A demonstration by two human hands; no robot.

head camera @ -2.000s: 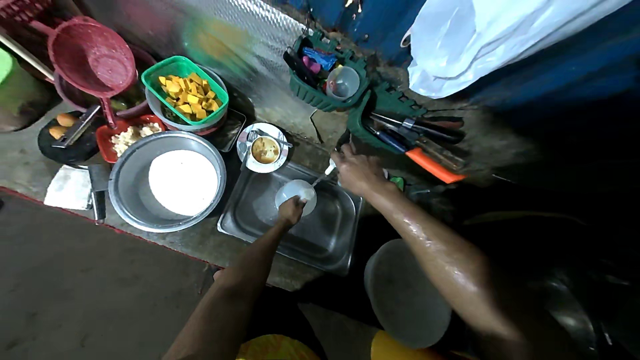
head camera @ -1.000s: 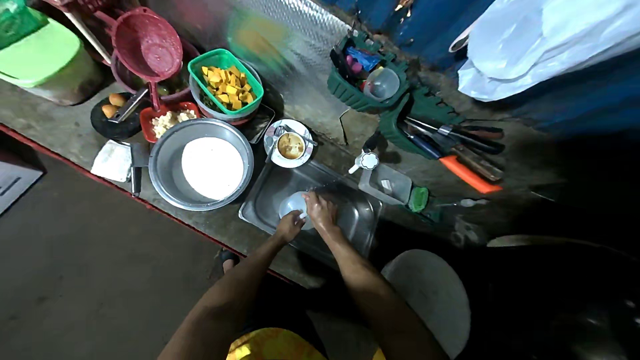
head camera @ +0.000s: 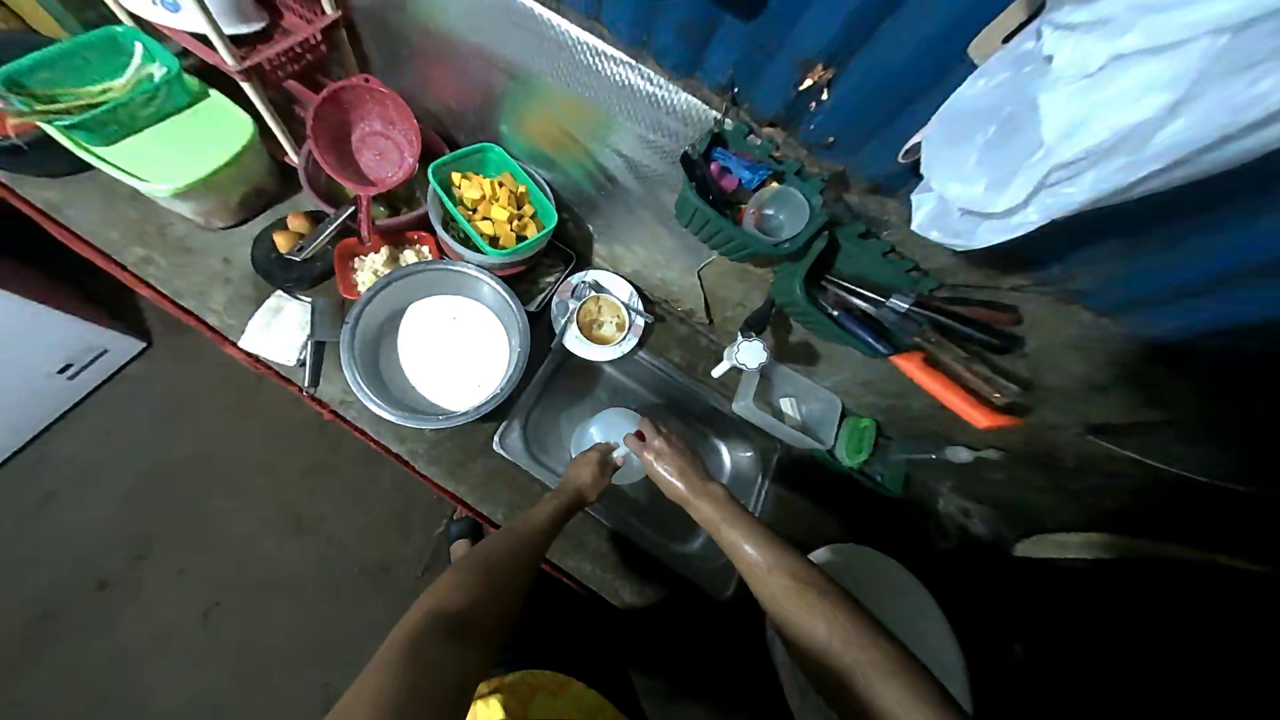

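Over the metal sink basin (head camera: 690,530), my left hand (head camera: 592,472) grips the rim or handle of a translucent white plastic bowl (head camera: 600,428). My right hand (head camera: 665,458) is bent over the same bowl's right side, its fingers close to the left hand; whether it holds something small, I cannot tell. The wrist and forearm on the right look wet. A white tap (head camera: 748,354) stands behind the sink, beside a clear plastic container (head camera: 800,405) and a green sponge or scrubber (head camera: 855,440).
Left of the sink are a large metal basin (head camera: 365,385) with white contents, a saucer (head camera: 570,335) with a cup (head camera: 603,320), and a green basket (head camera: 545,208) of yellow-orange chunks. Knives with an orange handle (head camera: 955,390) stick out of a green holder at right. A round lid or tub (head camera: 900,590) is below.
My right hand has come from the tap area down to the bowl, beside my left hand. The view has shifted, showing more of the counter's left end.
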